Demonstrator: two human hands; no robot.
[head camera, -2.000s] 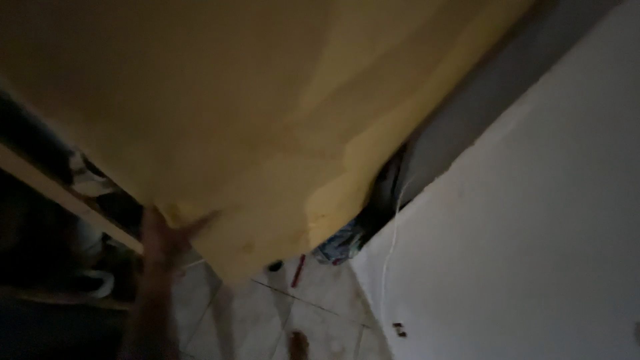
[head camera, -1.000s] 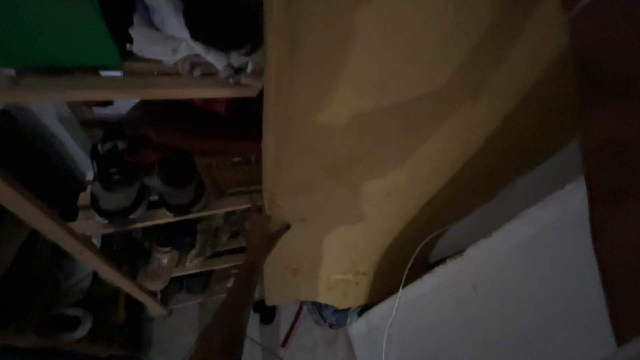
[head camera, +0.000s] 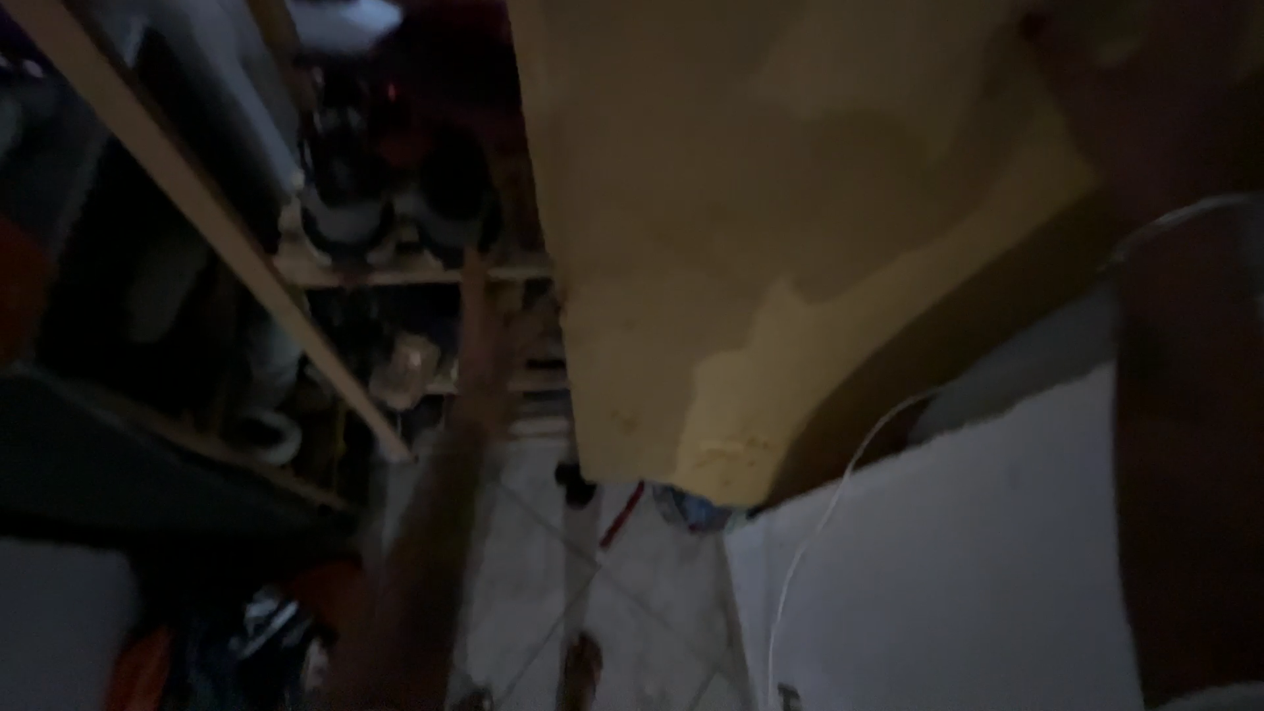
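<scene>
A large yellowish-tan panel (head camera: 731, 237) stands tilted across the upper middle; its material is hard to make out in the dim light. My left hand (head camera: 494, 336), blurred, is just left of the panel's left edge, in front of the shoe shelves, with its fingers seemingly apart and nothing seen in it. On the right, my dark, shadowed right hand (head camera: 1096, 79) lies over the panel's upper right part. Whether its fingers grip the panel cannot be made out.
Wooden shelves (head camera: 425, 272) with shoes (head camera: 346, 222) stand at left, behind a slanting wooden post (head camera: 212, 222). A white cable (head camera: 839, 494) hangs before a pale surface (head camera: 948, 573). On the tiled floor (head camera: 632, 612) lie a red stick-like thing (head camera: 622, 515) and a bluish bundle (head camera: 696, 509).
My left hand was at the panel's lower left edge; now it is off it, over the shelves. The dark right arm has come further into view. The view has shifted.
</scene>
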